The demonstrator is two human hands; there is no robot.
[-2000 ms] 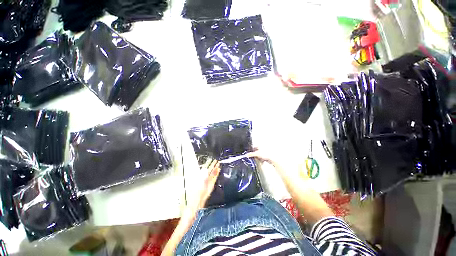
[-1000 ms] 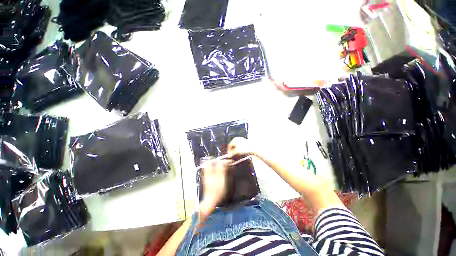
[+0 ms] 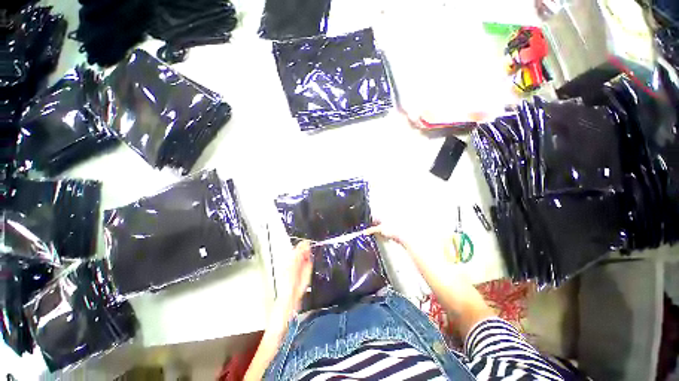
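Note:
A bundle of dark bagged garments [image 3: 339,210] lies on the table right in front of me, its near end against my denim bib. A thin pale string [image 3: 342,238] runs across its middle. My left hand [image 3: 301,260] is at the left edge of the bundle, at the string's left end. My right hand [image 3: 386,230] is at the right edge, at the string's right end. Both hands seem to hold the string, but the fingertips are small and blurred.
Stacks of bagged garments lie at left [image 3: 175,234], at the top middle [image 3: 331,78] and at right [image 3: 573,149]. A small black rectangle [image 3: 448,158], small scissors [image 3: 459,245] and a red and yellow cluster [image 3: 530,56] lie on the right side. Red strips [image 3: 495,301] are on the floor.
One second ago my hands were together over the middle of the bundle. Now they are apart at its two sides, with the string straight across it.

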